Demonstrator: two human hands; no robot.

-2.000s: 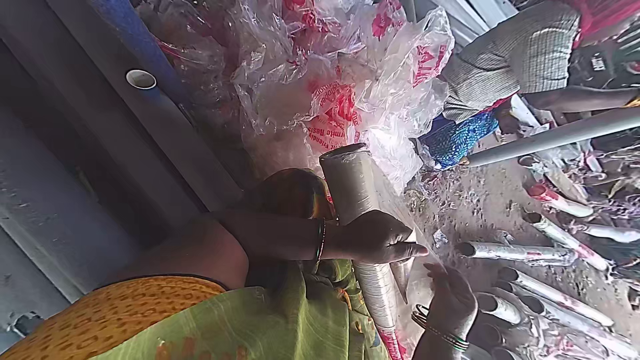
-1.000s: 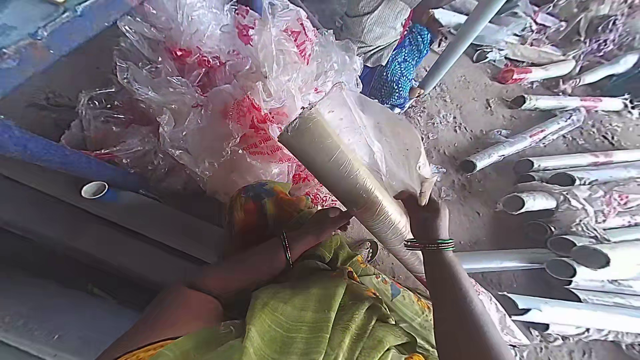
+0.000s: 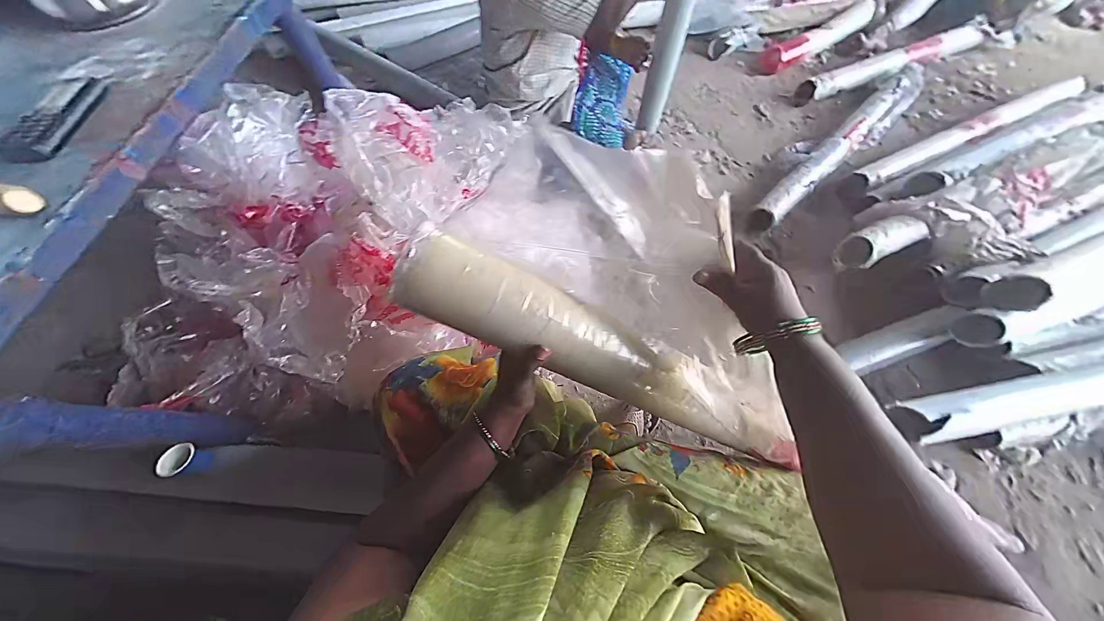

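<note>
A thick roll of clear plastic film (image 3: 526,319) lies slantwise above my lap, over green patterned cloth. Under its near side, my left hand (image 3: 520,375) grips the roll from below, its fingers partly hidden. A wide loose sheet of clear film (image 3: 638,224) spreads from the roll's far side. At the sheet's right edge, my right hand (image 3: 759,289) holds the film between thumb and fingers, beside a narrow pale strip. Crumpled clear plastic with red print (image 3: 302,233) is heaped just beyond and left of the roll.
Many film-wrapped tubes (image 3: 992,285) lie on the dirt ground at right. A blue metal frame (image 3: 147,164) stands at left, with a short white pipe end (image 3: 175,460) below it. Another person (image 3: 539,60) is at the top, a hand near blue mesh (image 3: 604,99) and a grey pipe (image 3: 666,65).
My right hand has moved outward from the roll, and the loose film is spread wider. The roll now lies flatter across my lap. The view has shifted, showing more of the blue frame.
</note>
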